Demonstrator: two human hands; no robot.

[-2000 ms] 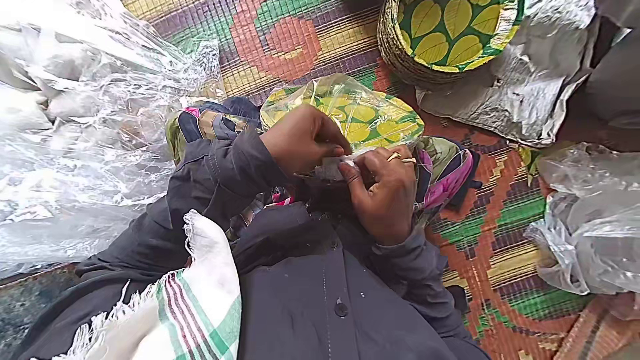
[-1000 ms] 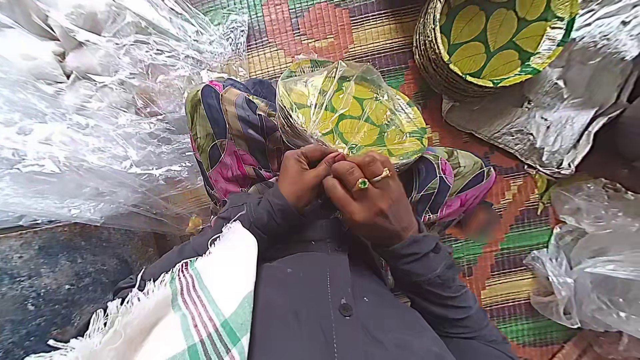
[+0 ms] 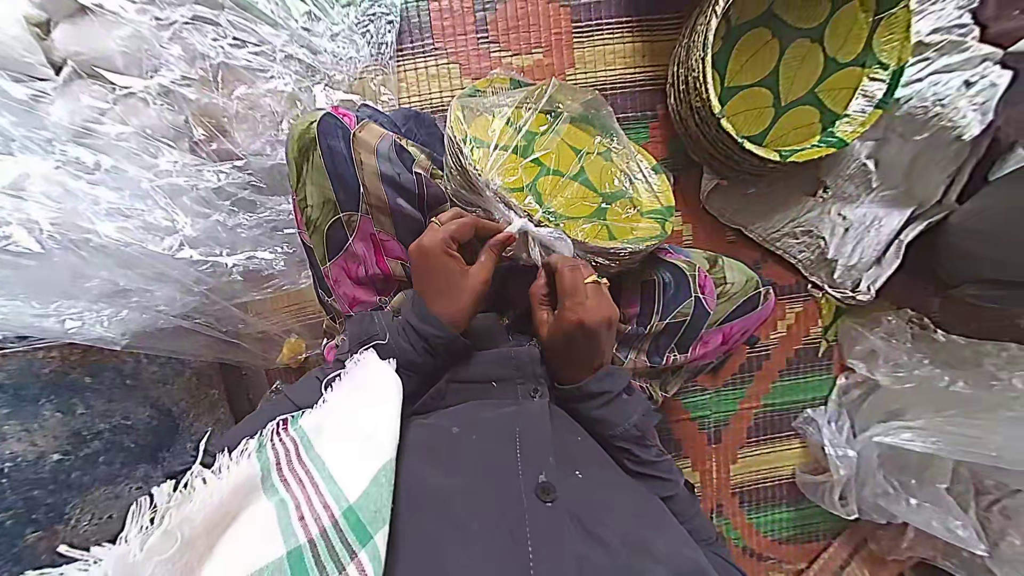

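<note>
A stack of leaf-patterned green and yellow plates [image 3: 570, 184] rests at my lap inside a clear plastic bag [image 3: 512, 136]. The bag's mouth is gathered into a twisted, knot-like neck [image 3: 538, 237] at the near edge of the stack. My left hand [image 3: 458, 268] pinches this neck from the left between thumb and index finger. On the other side my right hand [image 3: 574, 318], with a ring on one finger, grips the twisted plastic end just below the neck. Its fingertips are partly hidden.
Another stack of leaf-patterned plates [image 3: 788, 80] stands at the upper right beside a crumpled grey sheet [image 3: 848, 200]. Clear plastic bags [image 3: 920, 432] lie at the right. A large heap of clear plastic [image 3: 144, 208] covers the left side. Beneath is a woven striped mat [image 3: 760, 472].
My hands were close together one second ago and are now slightly apart, with the bag's twisted neck showing between them. The view has shifted since two seconds ago.
</note>
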